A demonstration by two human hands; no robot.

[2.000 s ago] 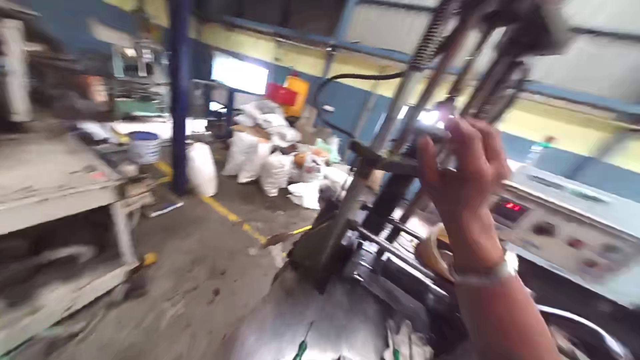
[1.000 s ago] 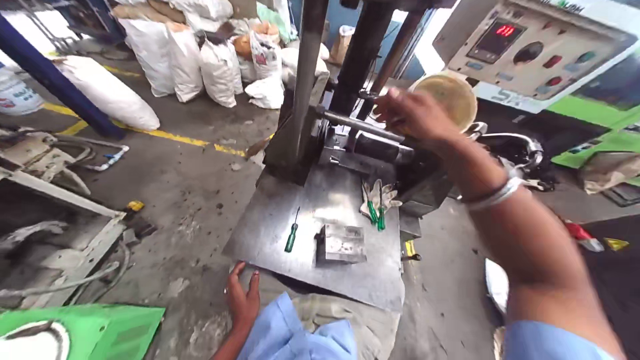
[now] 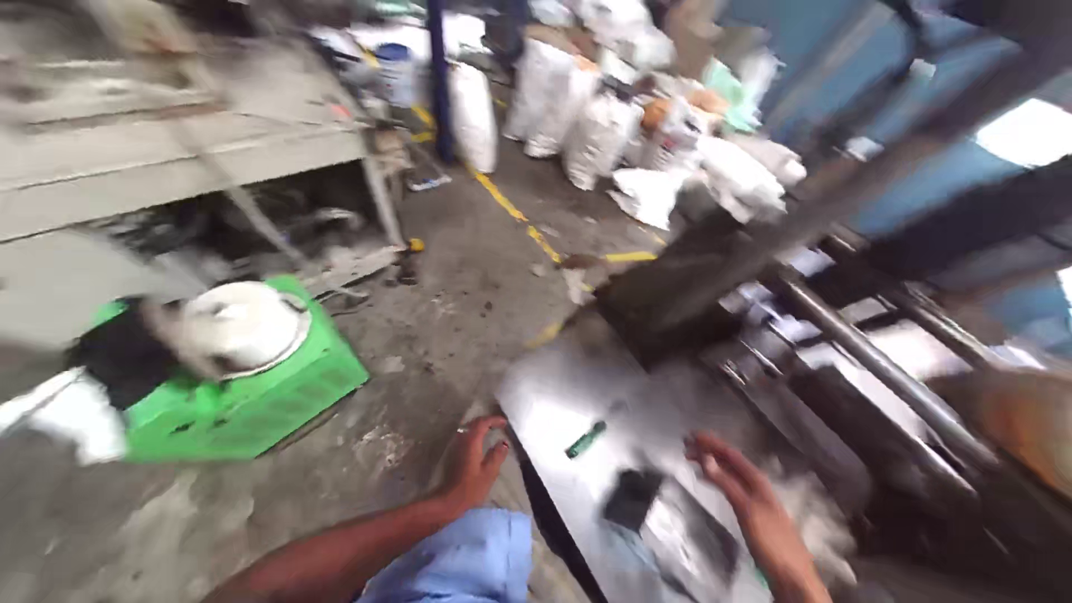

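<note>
My left hand is at the left edge of the steel table, fingers apart and holding nothing. Over the table, my right hand hangs with spread fingers beside a metal block, also holding nothing; blur hides whether it touches the block. A green-handled screwdriver lies on the table between the hands, beyond the block. Pale gloves lie blurred to the right of my right hand.
Machine bars and a dark column rise at the right. A green machine part with a white round lid stands at the left, below a workbench. White sacks and a blue post are farther back.
My right hand has come down from the machine's bars to beside the metal block. My left hand remains near the table's edge. The view has swung left since one second ago.
</note>
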